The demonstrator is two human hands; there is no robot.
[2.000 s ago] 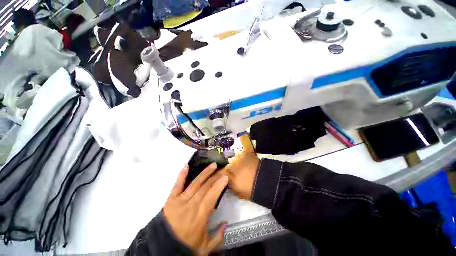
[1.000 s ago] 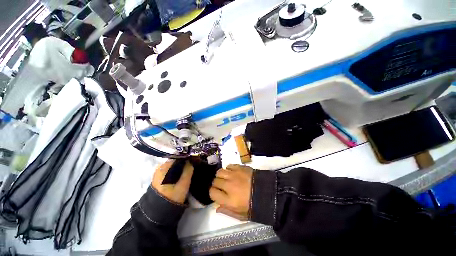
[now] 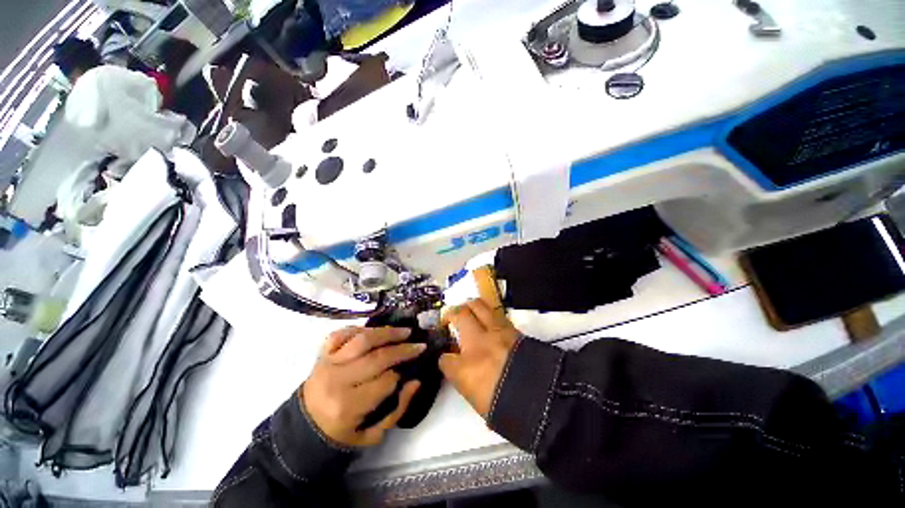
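A small black piece (image 3: 422, 389) lies at the needle area of the white sewing machine (image 3: 437, 129). My left hand (image 3: 362, 382) rests on its left part, fingers bent over it toward the presser foot (image 3: 429, 317). My right hand (image 3: 481, 352) is at its right edge, fingertips beside the presser foot and touching or close to the tan block (image 3: 488, 288). The needle tip and the front of the piece under the foot are hidden by machine parts and fingers. A white panel (image 3: 268, 342) extends left of the needle.
A bundle of white-grey panels with black edges (image 3: 129, 327) lies left. A stack of black cut pieces (image 3: 576, 266) sits under the machine arm, with pink and blue pens (image 3: 695, 263) and a smartphone (image 3: 829, 270) further right. Brown-and-white fabric (image 3: 248, 99) is behind the machine.
My left hand has opened out over the black piece, which is pressed flatter. My right hand has moved up toward the tan block. The view has shifted slightly.
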